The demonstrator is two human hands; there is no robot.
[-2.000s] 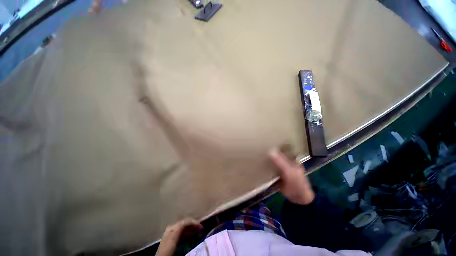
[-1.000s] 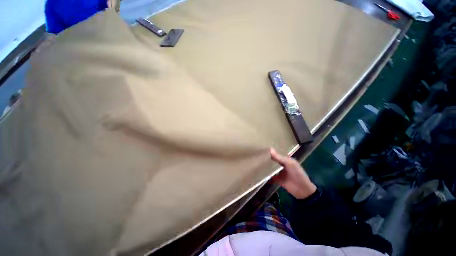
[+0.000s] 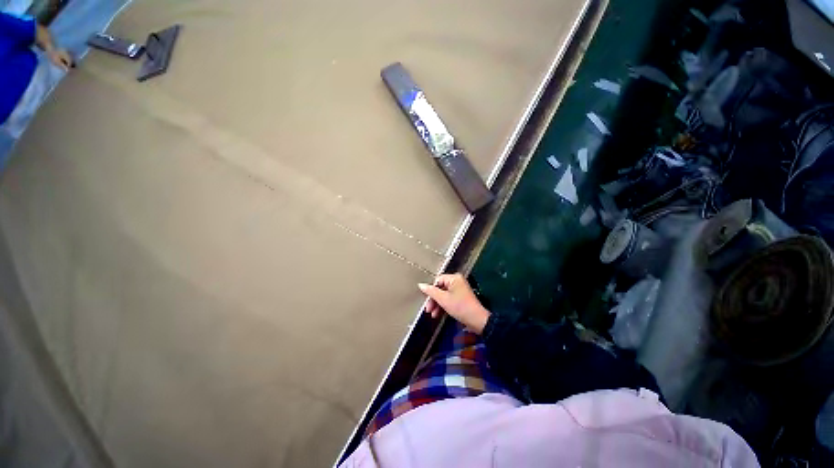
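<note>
The tan fabric (image 3: 229, 274) lies spread over the long table, mostly flat, with a soft fold at the lower left. A cut end with thin pale lines runs across it toward the near edge. My right hand (image 3: 448, 294) pinches the pale fabric edge at the table side, just below that cut end. A dark oblong weight (image 3: 437, 137) with a white and blue label lies on the fabric, its lower end at the table edge. My left hand is not in view.
Two dark weights (image 3: 159, 52) lie at the far upper left, beside a co-worker's hand (image 3: 60, 58) and blue sleeve. On the right, the green floor (image 3: 539, 219) holds scraps, grey bundles and rolls (image 3: 764, 288).
The view has turned right. The raised, folded fabric now lies flatter. My right hand still holds the edge. My left hand, seen two seconds ago, has left the view.
</note>
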